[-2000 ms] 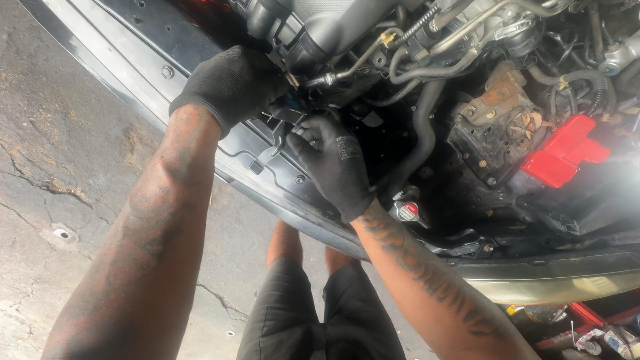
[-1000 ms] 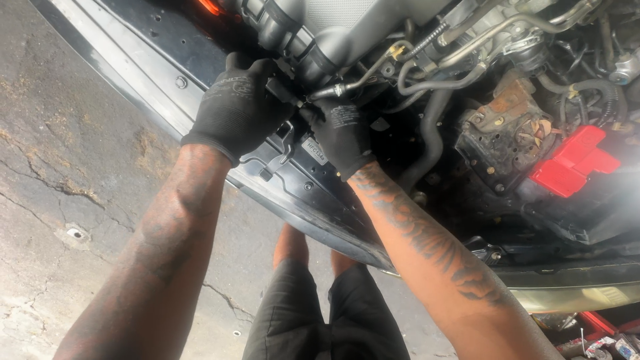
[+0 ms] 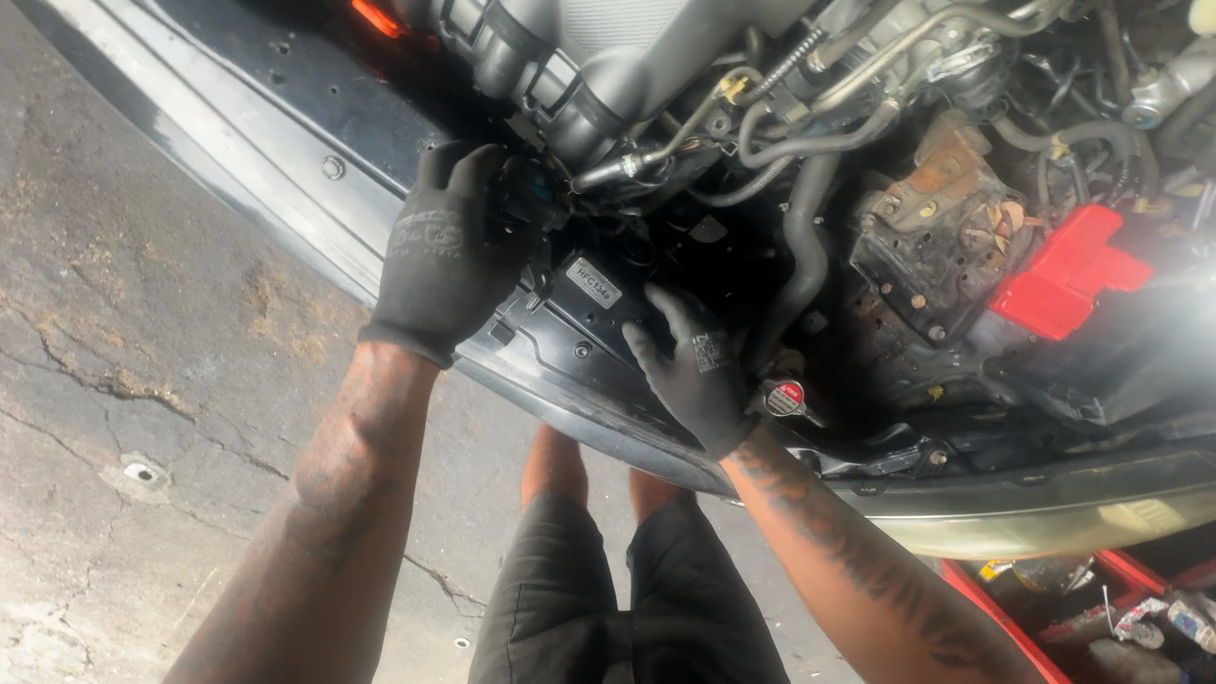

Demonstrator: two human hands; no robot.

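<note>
My left hand (image 3: 456, 247), in a black work glove, is closed around a dark part (image 3: 532, 195) beside the air intake duct (image 3: 594, 104) at the front of a car's engine bay; shadow hides what the part is. My right hand (image 3: 689, 366), gloved alike, has its fingers apart and holds nothing. It hovers over the front panel, between a silver label (image 3: 593, 283) and the radiator cap (image 3: 785, 399). The hood latch (image 3: 537, 275) lies just below my left hand's fingers.
Right of centre are a black coolant hose (image 3: 807, 252), a rusty metal bracket (image 3: 940, 228) and a red plastic terminal cover (image 3: 1073, 275). The front bumper edge (image 3: 608, 432) curves across below. A red tray (image 3: 988, 589) with mixed items is at the lower right.
My right hand has drawn back from beside my left hand toward the radiator cap, and its fingers have spread. My left hand stays at the dark part by the duct.
</note>
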